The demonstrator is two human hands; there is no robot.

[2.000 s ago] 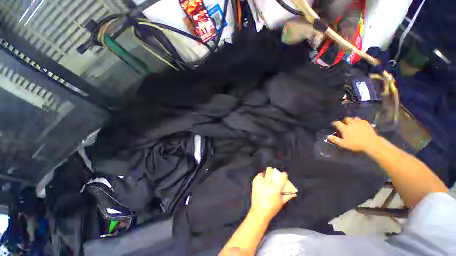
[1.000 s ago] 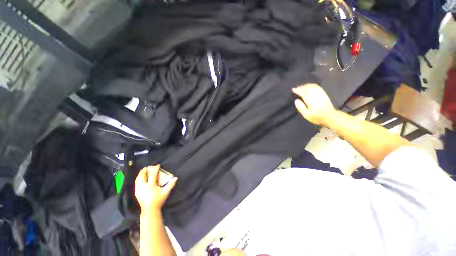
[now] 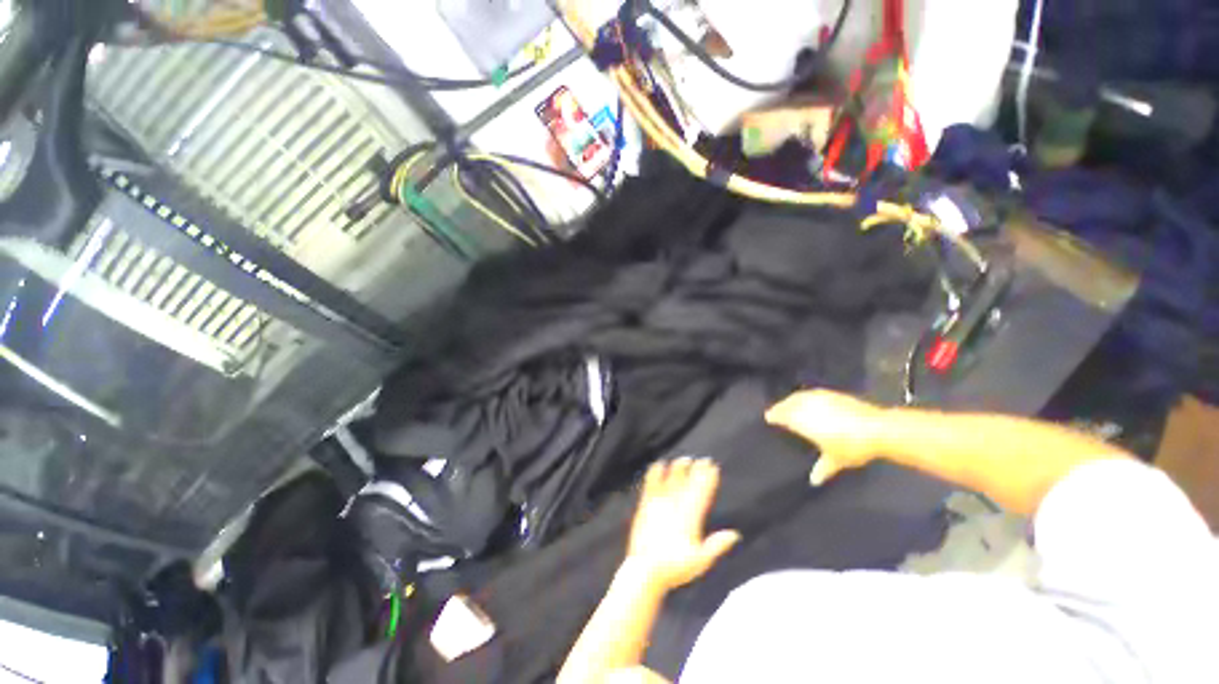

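Note:
A black garment piece (image 3: 588, 588) lies spread on the dark table. My left hand (image 3: 675, 524) rests on it, palm down, fingers apart, holding nothing. My right hand (image 3: 832, 430) rests on the cloth further right, thumb apart from the fingers, with nothing seen in it. A small white pad (image 3: 461, 627) lies on the cloth, left of my left hand. The steam iron (image 3: 952, 334), dark with a red spot, stands at the right end of the table, beyond my right hand.
Black garments (image 3: 722, 281) are heaped behind. Pieces with white stripes (image 3: 394, 501) and a green scrap (image 3: 394, 612) are at left. A yellowish hose (image 3: 775, 191) runs from above to the iron. A phone (image 3: 572, 131), red straps (image 3: 893, 107) and navy garments (image 3: 1163, 254) are further back.
My left hand has let go of the white pad, which now lies on the cloth, and has moved right. The right hand's fingers have opened out on the cloth. The view has tilted up.

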